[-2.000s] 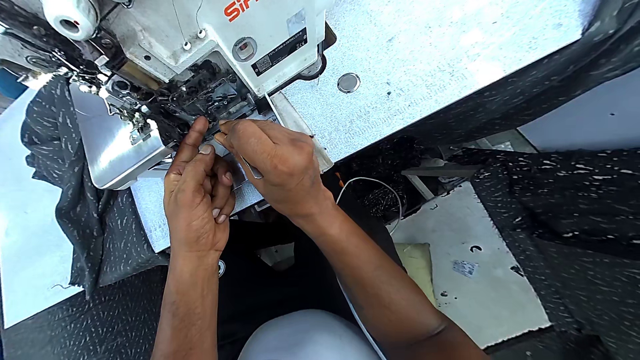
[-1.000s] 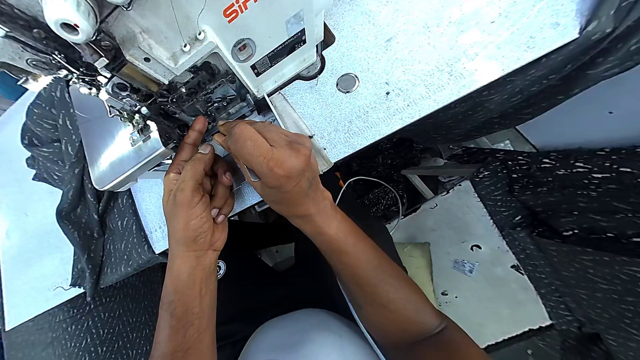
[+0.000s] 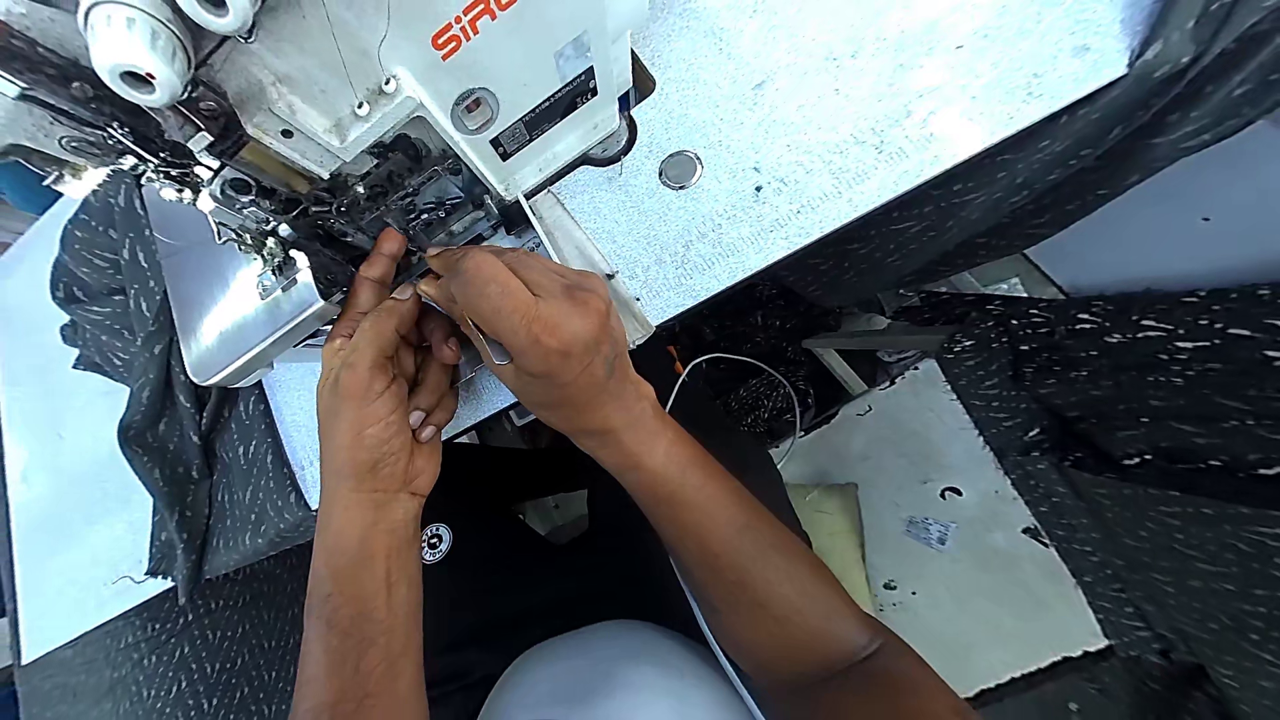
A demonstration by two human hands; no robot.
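An industrial overlock sewing machine (image 3: pixel 540 90) stands at the upper left, its dark looper area (image 3: pixel 410 190) exposed. My left hand (image 3: pixel 385 370) is just below that opening, index finger raised against the mechanism, the other fingers curled. From the right, my right hand (image 3: pixel 530 330) meets its fingertips, pinching a thin metal tool (image 3: pixel 488 342), probably tweezers, whose shiny bent end shows under the palm. The tool's tip is hidden among the fingers. Whether the left fingers also hold something, such as thread, cannot be told.
Dark flecked fabric (image 3: pixel 150 400) lies left of the machine's metal cover plate (image 3: pixel 240 290). More flecked fabric (image 3: pixel 1130 380) hangs at the right. The pale table (image 3: pixel 820 130) extends to the upper right. A white cable (image 3: pixel 740 358) loops below its edge, near a white board (image 3: pixel 940 540).
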